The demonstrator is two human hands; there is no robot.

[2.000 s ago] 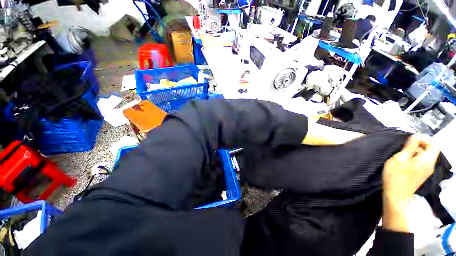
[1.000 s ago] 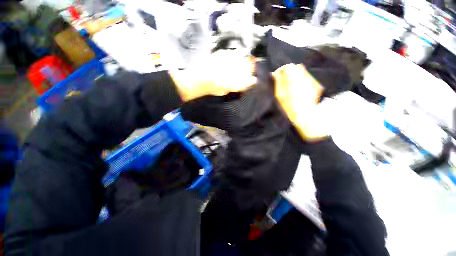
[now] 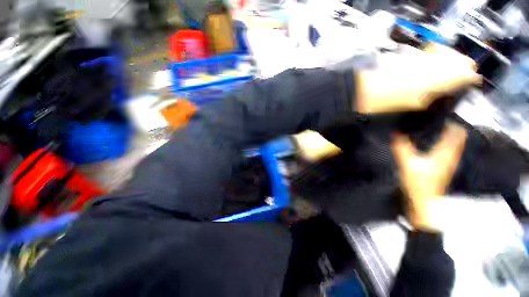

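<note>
A black garment (image 3: 371,174) hangs in a bunched heap in front of me, partly over the white table; the frame is blurred. My left hand (image 3: 420,81) reaches across from the left, above the garment, with its fingers closed on dark cloth at upper right. My right hand (image 3: 430,168) is just below it, thumb and fingers around a dark fold of the garment. The fingertips of both hands are partly hidden by cloth and blur.
The white table (image 3: 481,232) runs along the right. Blue crates (image 3: 212,72) stand at upper left, with another blue crate (image 3: 277,174) below my left arm. A red stool (image 3: 52,183) is at far left, a second red stool (image 3: 188,45) farther back.
Since one second ago, the view has swung so the crates and stools sit farther right. Both hands and the garment now appear farther right, with my left hand above my right.
</note>
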